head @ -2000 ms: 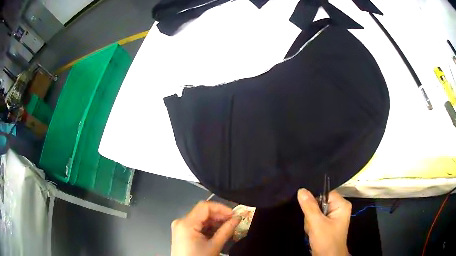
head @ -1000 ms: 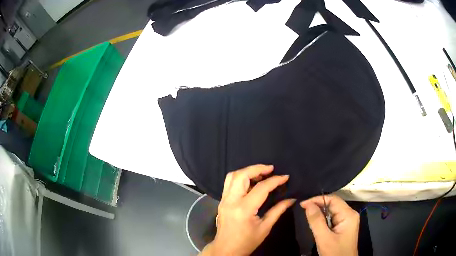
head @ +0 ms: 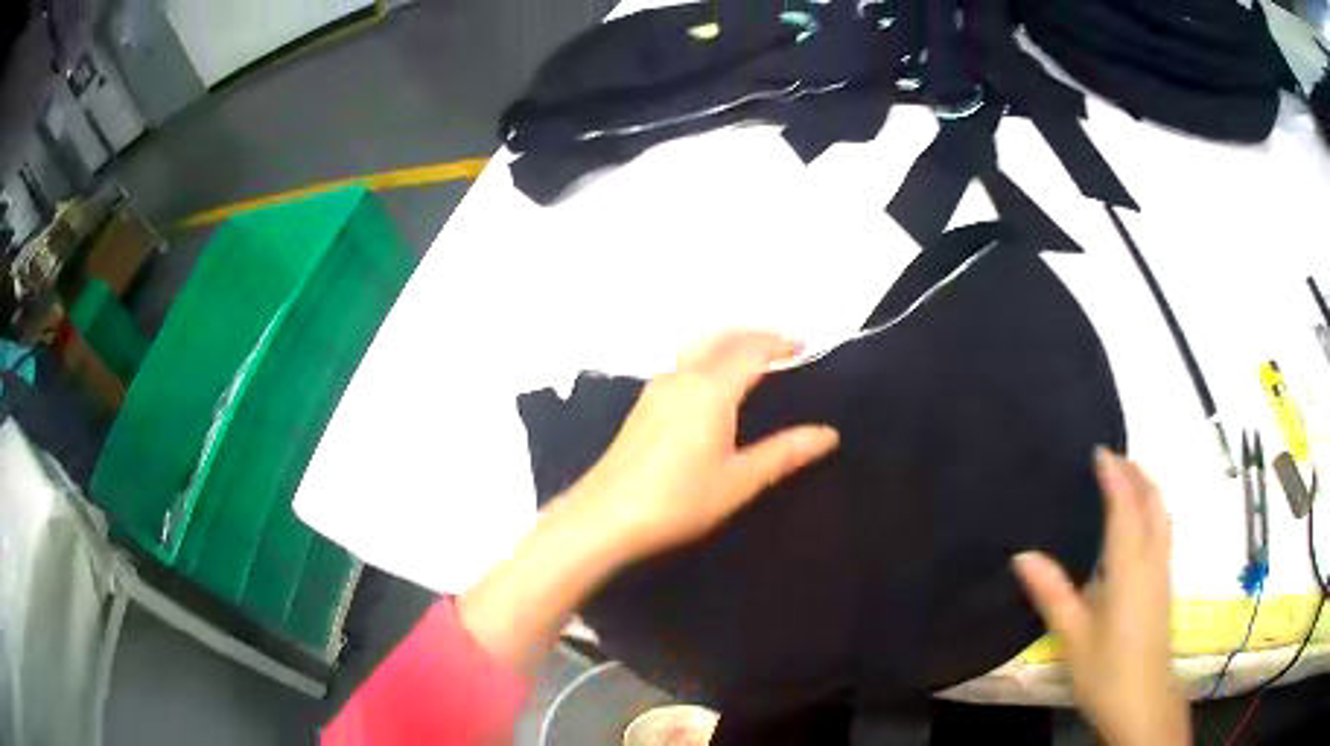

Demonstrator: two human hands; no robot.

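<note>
The black bag body [head: 904, 510] lies flat on the white table, its rounded edge toward me. A pale zipper [head: 919, 303] runs along its far edge. My left hand [head: 686, 445] is spread over the upper left of the bag, fingertips at the zipper edge, blurred, holding no tool. My right hand [head: 1116, 583] is at the bag's right rounded edge, thumb and fingers apart, with no tool seen in it. The thread snips [head: 1254, 510] with a blue part lie on the table right of my right hand.
Black finished bags [head: 700, 88] and straps [head: 948, 168] lie at the far side. A long black rod [head: 1163, 313], a yellow-handled cutter [head: 1284, 411] and a cord are on the right. A green bin [head: 248, 379] stands left of the table [head: 423, 379]. A round container [head: 671, 726] shows below.
The thread snips have left my right hand and lie on the table. My left hand has moved up to the zipper edge, my right hand to the bag's right edge. The view has tilted up.
</note>
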